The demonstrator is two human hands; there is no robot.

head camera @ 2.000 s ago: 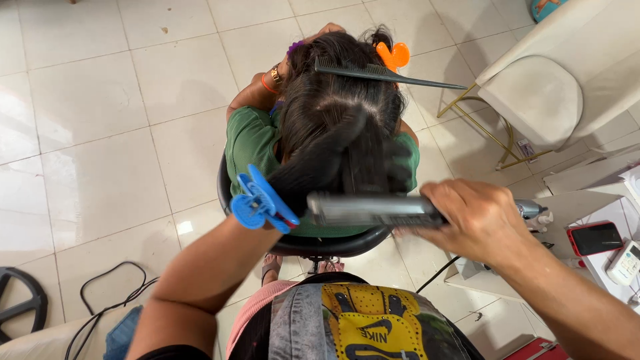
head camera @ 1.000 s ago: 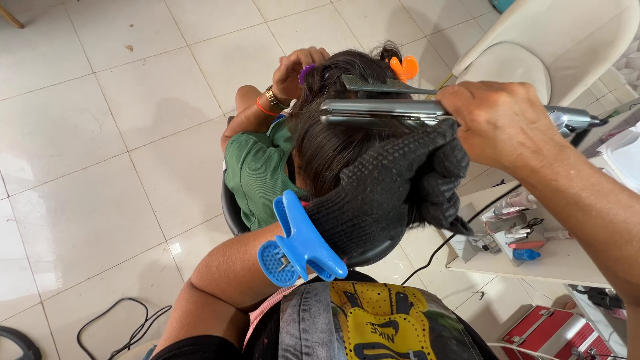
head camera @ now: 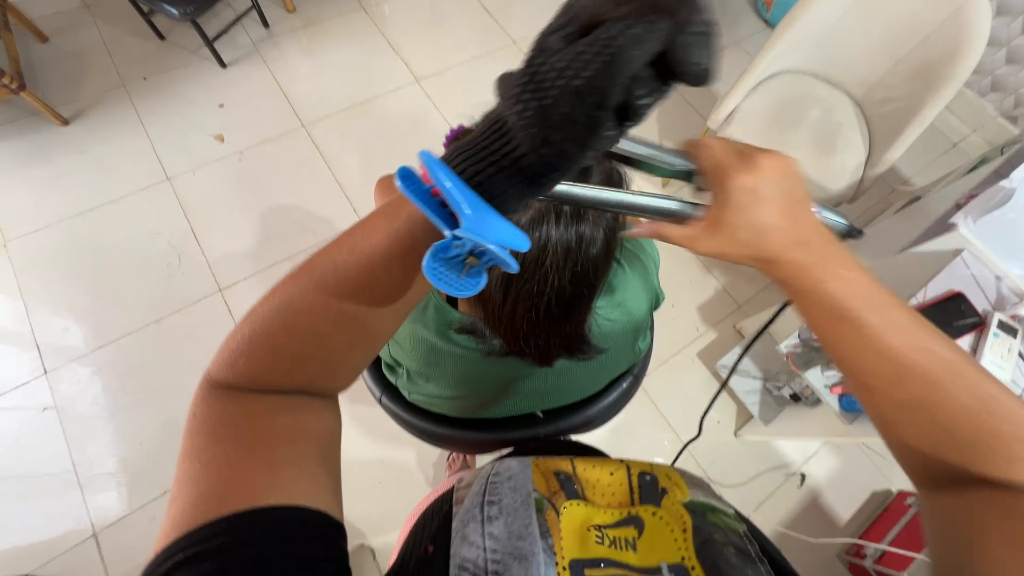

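My left hand (head camera: 600, 88), in a black textured glove, is raised over the head of a seated person in a green top (head camera: 512, 392). Blur and the glove hide whether it holds hair. A blue hair clip (head camera: 464, 228) is fastened at the glove's cuff. My right hand (head camera: 744, 200) grips a silver hair straightener (head camera: 632, 202), its two plates parted in a V beside the person's head. Dark hair (head camera: 552, 280) hangs straight down the person's back. Part of a purple hair accessory (head camera: 458, 134) shows behind my left wrist.
A black cord (head camera: 732, 376) hangs below the straightener. At right stand a white chair (head camera: 808, 120) and a shelf unit (head camera: 800, 432) with a phone (head camera: 950, 314) and a remote control (head camera: 1000, 344). A red case (head camera: 884, 532) lies lower right, a black chair (head camera: 188, 8) upper left.
My gloved left hand has moved up and away from the back of the person's head. The straightener, closed one second ago, now has its plates apart. The comb and orange clip seen before are out of sight.
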